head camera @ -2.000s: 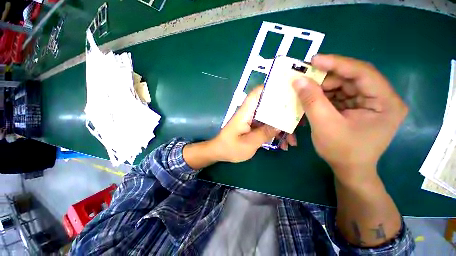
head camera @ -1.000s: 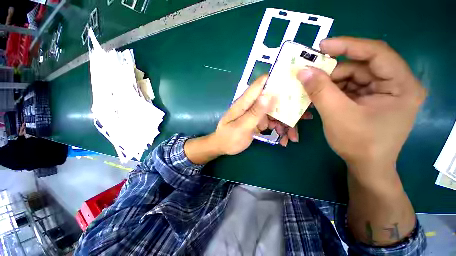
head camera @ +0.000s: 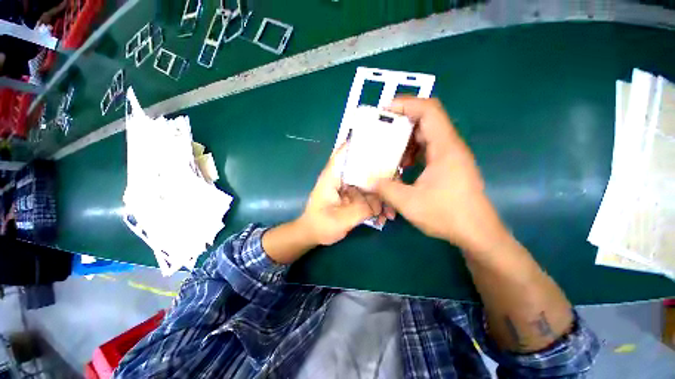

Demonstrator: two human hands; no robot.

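Note:
A white die-cut adhesive piece (head camera: 376, 148) with rounded corners and a small dark slot at its top end is held in front of me. My left hand (head camera: 333, 203) holds it from the left and below. My right hand (head camera: 437, 174) grips it from the right, thumb at its lower edge and fingers behind its top right. Whether a device frame lies under the piece is hidden. A white adhesive sheet (head camera: 355, 95) with large green-showing windows lies on the bench behind it, partly covered by my hands.
An untidy white waste sheet pile (head camera: 170, 189) lies at left, with tan scraps (head camera: 206, 164) at its side. A sheet stack (head camera: 636, 178) lies at right. Several device frames (head camera: 273, 35) lie beyond the pale rail (head camera: 311, 53). A red stool (head camera: 122, 348) stands at lower left.
The view has shifted, showing more frames beyond the rail and more of the right stack. My right thumb has moved from the piece's upper face near the slot to its lower edge.

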